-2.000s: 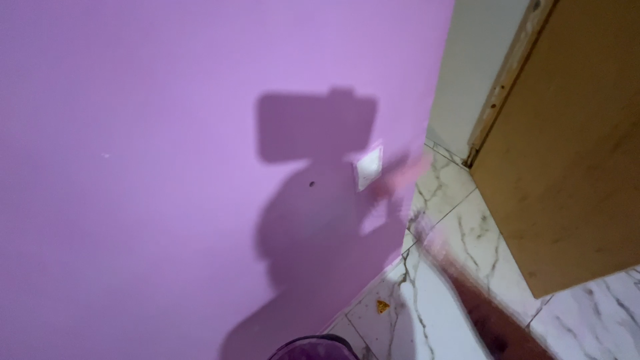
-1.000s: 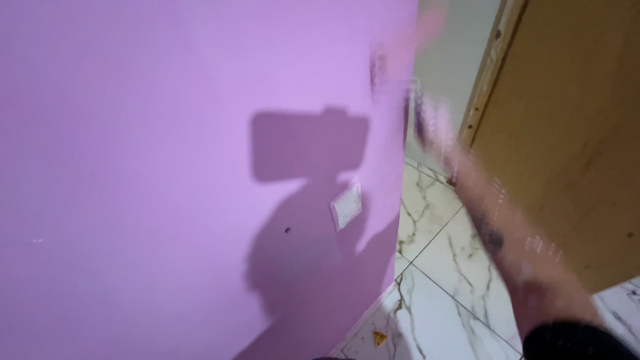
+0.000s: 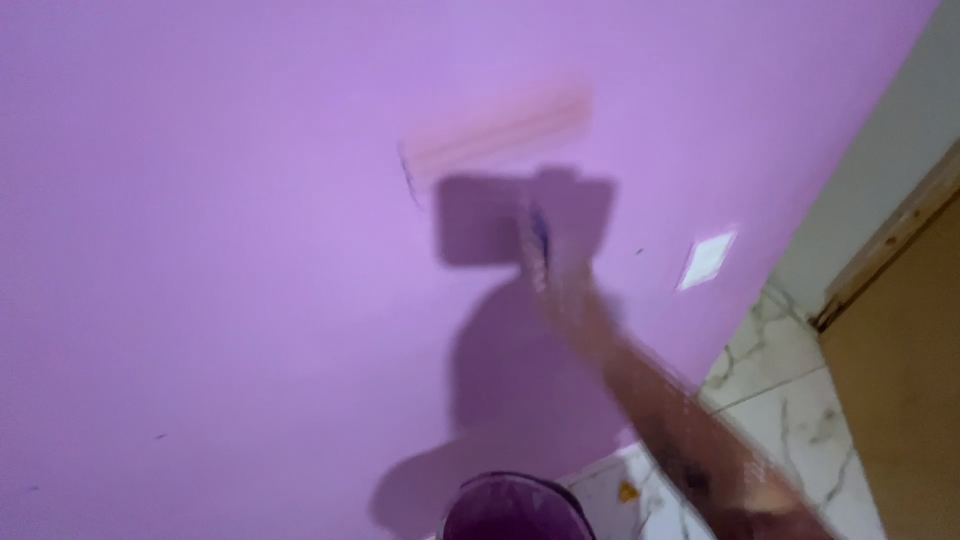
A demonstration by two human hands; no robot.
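My right hand [image 3: 562, 281], blurred by motion, is closed around the handle of a paint roller [image 3: 499, 131]. The roller's pinkish sleeve lies at a slant against, or very close to, the purple wall [image 3: 225, 262], left of a white wall plate [image 3: 707, 259]. Light spots dot my forearm, which reaches up from the lower right. Below, at the bottom edge, a purple rounded object, perhaps a container, [image 3: 517, 510] is partly in view. My left hand is not in view.
At the right stands a brown wooden door [image 3: 900, 360] beside its frame [image 3: 892, 236]. Marbled white tiles [image 3: 787, 412] cover the floor, where a small orange-brown scrap [image 3: 628, 492] lies. A dark shadow of my head and arm falls on the wall.
The roller in my right hand has moved from the wall's right edge leftward, over to the wall left of the white plate. The view has shifted, and the purple rounded object shows again at the bottom.
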